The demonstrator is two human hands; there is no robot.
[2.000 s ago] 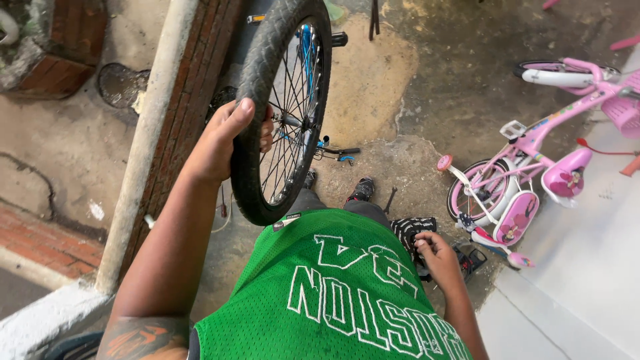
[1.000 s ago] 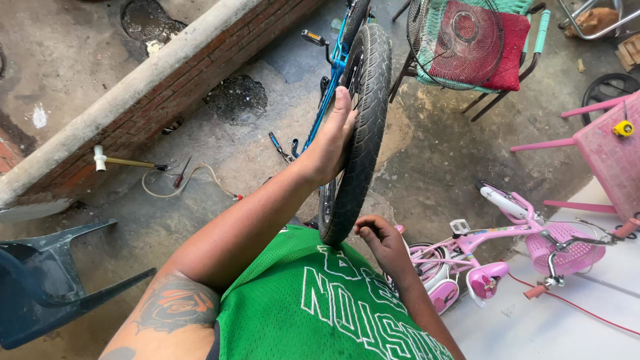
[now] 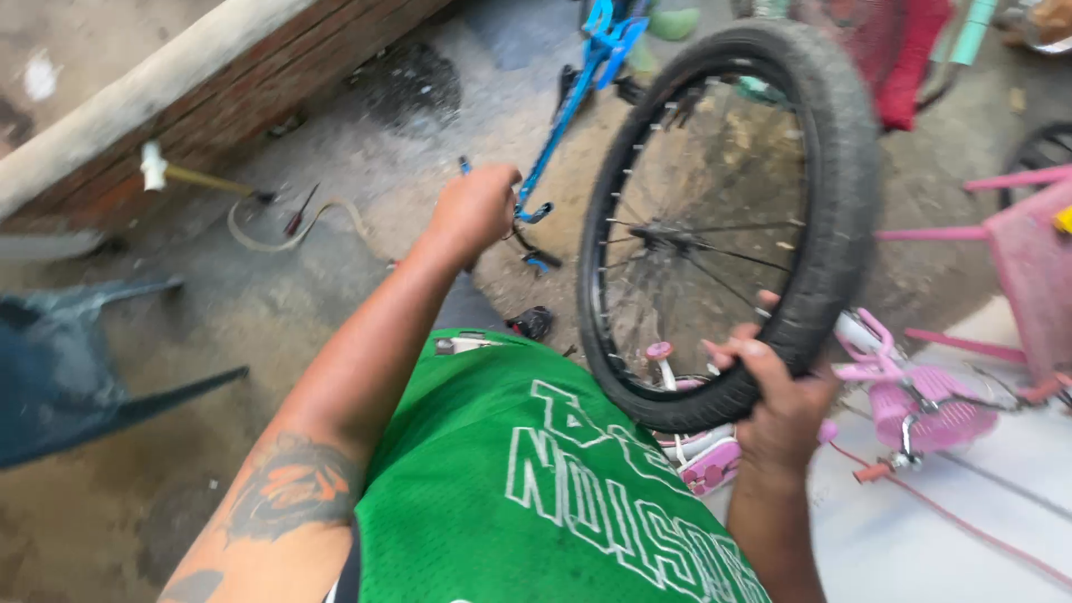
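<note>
A bicycle wheel with a black rubber tire (image 3: 837, 193) and thin spokes is held up in front of my green jersey. My right hand (image 3: 775, 381) grips its lower right part, with the fingers round the tire and rim. My left hand (image 3: 479, 205) is off the wheel, to its left, with the fingers curled; whether it holds something small I cannot tell. Behind that hand lies the blue frame of a bicycle (image 3: 569, 109) on the ground. A hand pump (image 3: 205, 177) with a white handle and a hose rests on the floor farther left, beside a screwdriver (image 3: 299, 211).
A low brick wall (image 3: 209, 92) runs along the upper left. At the left edge stands a dark plastic chair (image 3: 75, 368). A pink child's bicycle with a basket (image 3: 930, 406) is at the lower right, near a pink plastic table (image 3: 1034, 268). A red cushion (image 3: 904, 67) shows at the upper right.
My left hand has let go of the tire and moved left. My right hand, below the wheel a second ago, now grips it. The wheel has turned so that its spokes face the view.
</note>
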